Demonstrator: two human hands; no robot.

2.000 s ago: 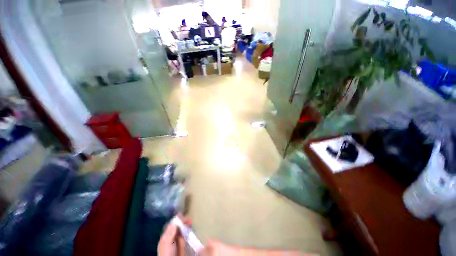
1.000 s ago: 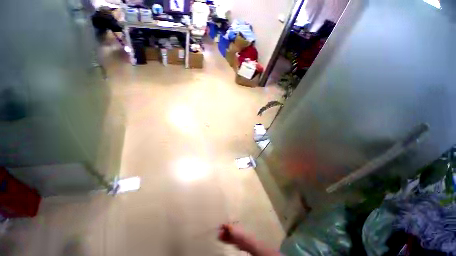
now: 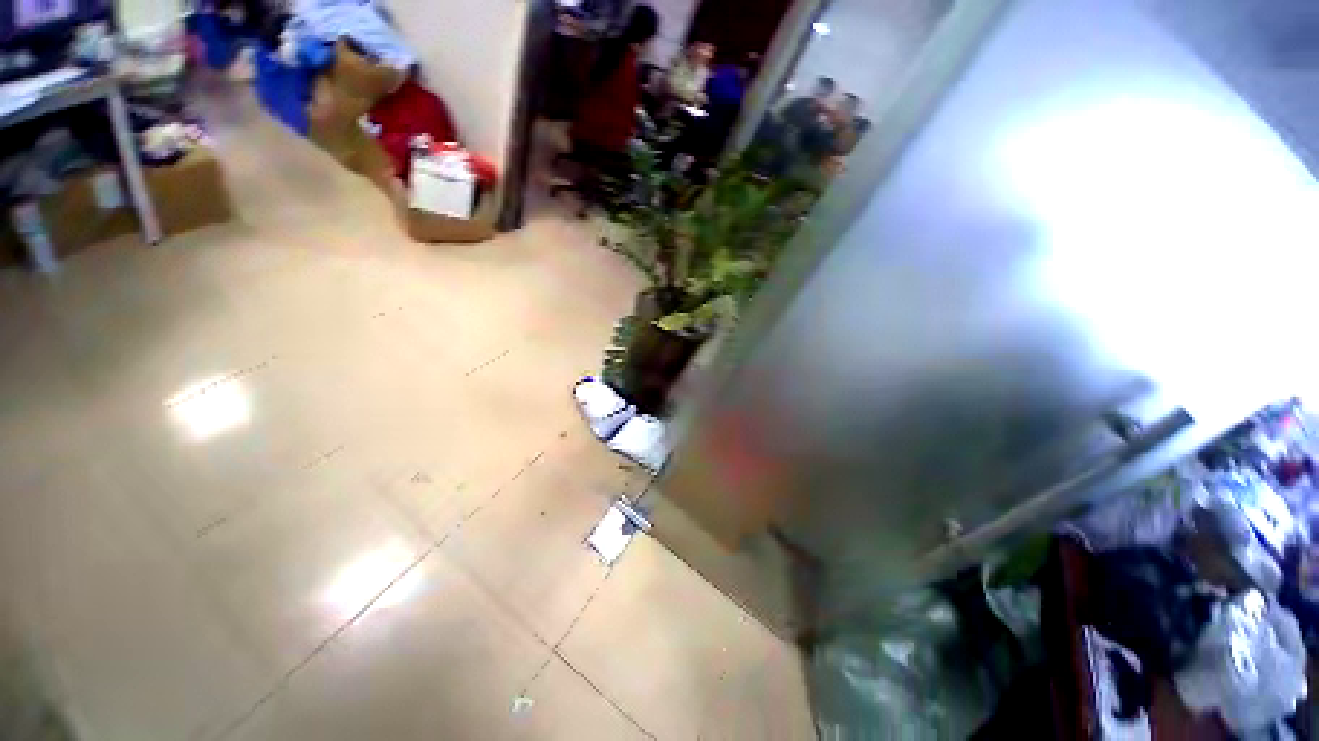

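Observation:
Neither of my hands is in the picture. Nearest in front of me is the tiled floor (image 3: 434,521), with a small metal floor plate (image 3: 618,531) at the foot of a frosted glass door (image 3: 926,348). The door stands tilted across the right half of the view, with a long handle bar (image 3: 1063,492). A pair of pale shoes or similar items (image 3: 622,423) lies by the door's edge, beside a potted plant (image 3: 673,326).
Cartons with red and white items (image 3: 446,203) stand by the wall at the upper left. A desk (image 3: 123,145) with boxes below is at far left. People (image 3: 825,116) show beyond the doorway. Green plastic sacks (image 3: 897,673) and a cluttered table (image 3: 1073,623) are at lower right.
The view has moved forward and turned right towards the glass door and plant. The hand seen at the bottom earlier has left the picture. The desk has shifted to the left edge.

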